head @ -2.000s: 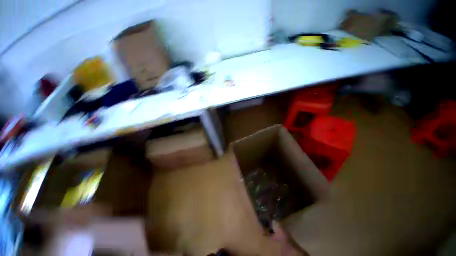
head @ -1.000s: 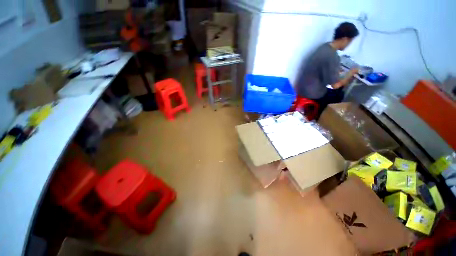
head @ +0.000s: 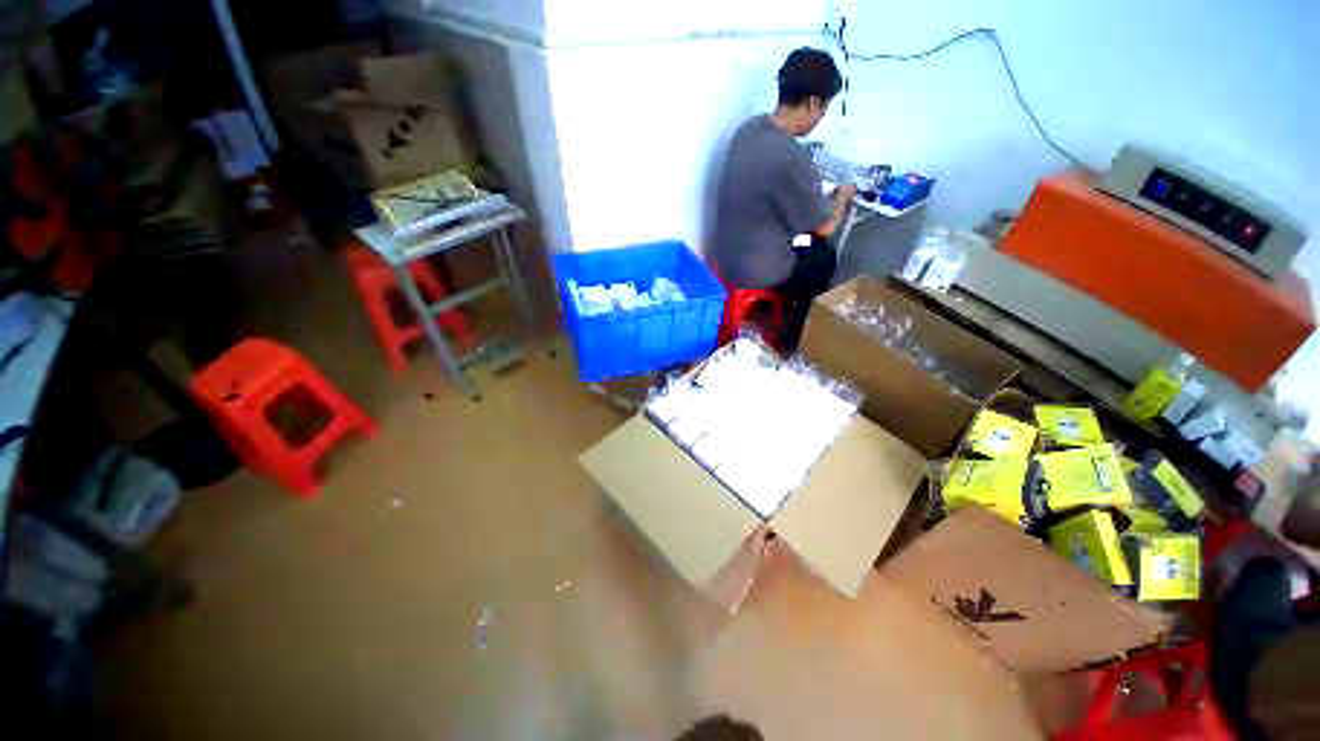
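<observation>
Neither of my hands can be made out. A small dark shape at the bottom edge is too cut off to tell. Nearest in front of me, a large open brown carton [head: 854, 518] stands on the floor with its flaps spread. It holds rows of white boxes [head: 746, 420] with clear film around their edges. To its right, an open carton [head: 1013, 601] with a dark printed mark holds several yellow and dark retail boxes [head: 1083, 478]. A blue tote [head: 644, 342] with loose white boxes stands behind the white-box carton.
A person [head: 767, 188] sits on a red stool at a small table by the wall. An orange machine [head: 1144, 275] is at the right. Another carton [head: 927, 369] holds clear film. Red stools [head: 282, 408] and a small metal table [head: 449, 239] stand left. Someone's dark-clad part shows far right.
My view has swung right, away from the long white bench. The cartons, blue tote and seated person now lie further left in the picture, and more of the orange machine shows.
</observation>
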